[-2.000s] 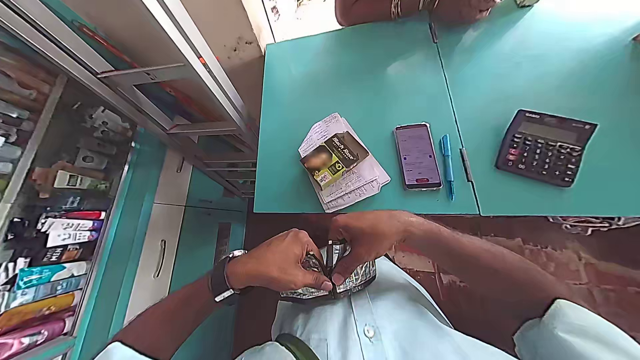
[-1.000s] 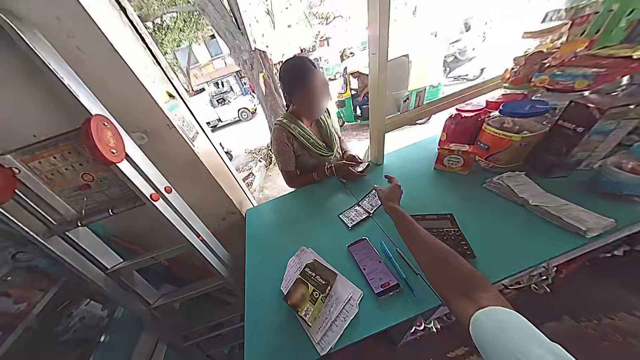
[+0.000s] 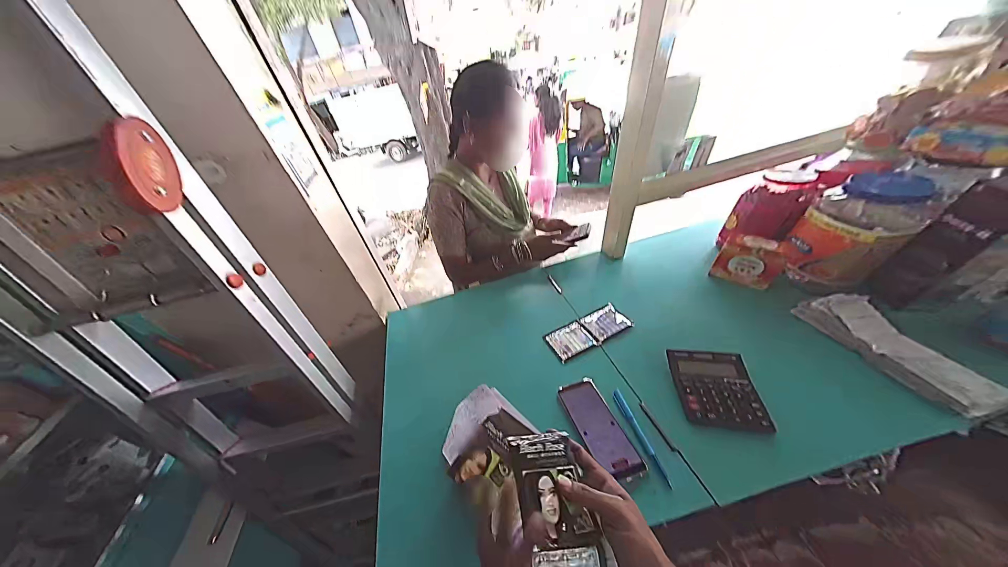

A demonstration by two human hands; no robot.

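Observation:
Near the counter's front edge, my right hand point(image 3: 610, 500) grips a dark, glossy sachet point(image 3: 550, 492) with a portrait printed on it, thumb on its face. Along its left and lower side is my left hand point(image 3: 502, 516), blurred, with a digit over the sachet's lower part. Partly hidden behind them, a dark and green printed box point(image 3: 475, 463) lies over folded papers point(image 3: 482, 405). To the right lie a smartphone point(image 3: 602, 429), a blue pen point(image 3: 642, 437) and a black calculator point(image 3: 720, 391). Farther back on the counter, an opened-out pair of silvery sachets point(image 3: 588, 332) lies flat.
A person point(image 3: 484, 181) stands across the teal counter point(image 3: 441, 346), holding a phone point(image 3: 577, 234). Plastic jars point(image 3: 854, 228), a small orange box point(image 3: 748, 262) and stacked paper point(image 3: 906, 354) stand or lie at right. A metal-framed door point(image 3: 260, 315) is at left.
My right hand has come back from the silvery sachets near the person to the front of the counter, where it holds a dark sachet. My left hand has come into view.

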